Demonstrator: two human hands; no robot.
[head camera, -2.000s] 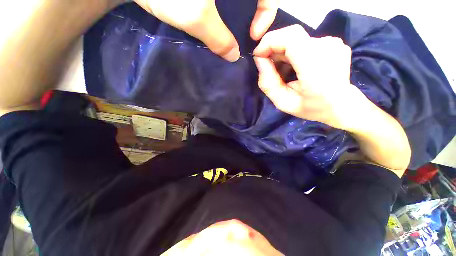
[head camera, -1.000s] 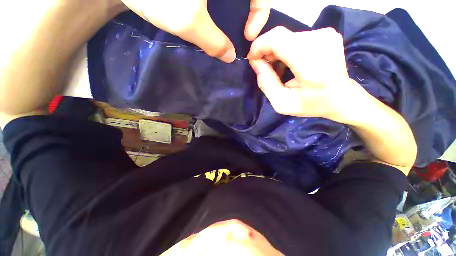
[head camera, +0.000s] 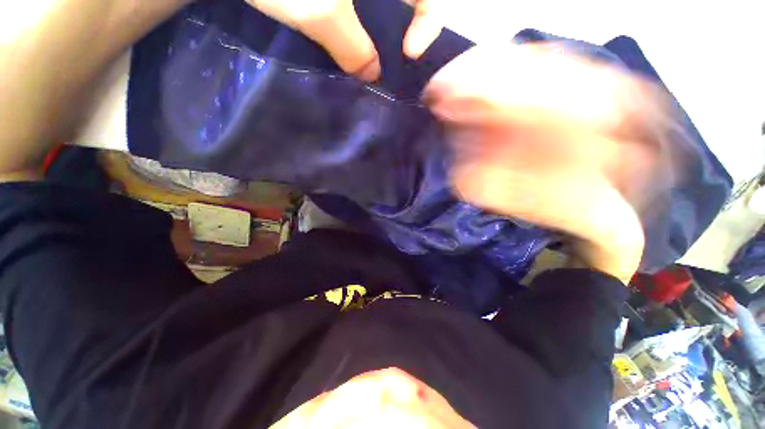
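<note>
The shiny navy lining (head camera: 277, 126) lies across the upper view, with a broken line of white stitches along its edge. Plain dark facing (head camera: 394, 50) lies beyond that edge. My left hand (head camera: 356, 50) holds the cloth at the edge, thumb on top; a fingertip shows to the right across the dark cloth, and the rest is cut off by the top of the picture. My right hand (head camera: 554, 126) is heavily blurred over the lining, right of the left thumb. I cannot see a needle, a thread or what its fingers hold.
The garment lies on a white table (head camera: 713, 67). Below its near edge are brownish items with a pale block (head camera: 219, 224). My black T-shirt (head camera: 277, 352) fills the lower view. Mixed supplies (head camera: 671, 385) and a red item (head camera: 663, 285) are at lower right.
My right hand has gone from a sharp pinch at the lining edge to a motion blur spread to the right. My left thumb has shifted slightly up and left; more stitching shows beside it.
</note>
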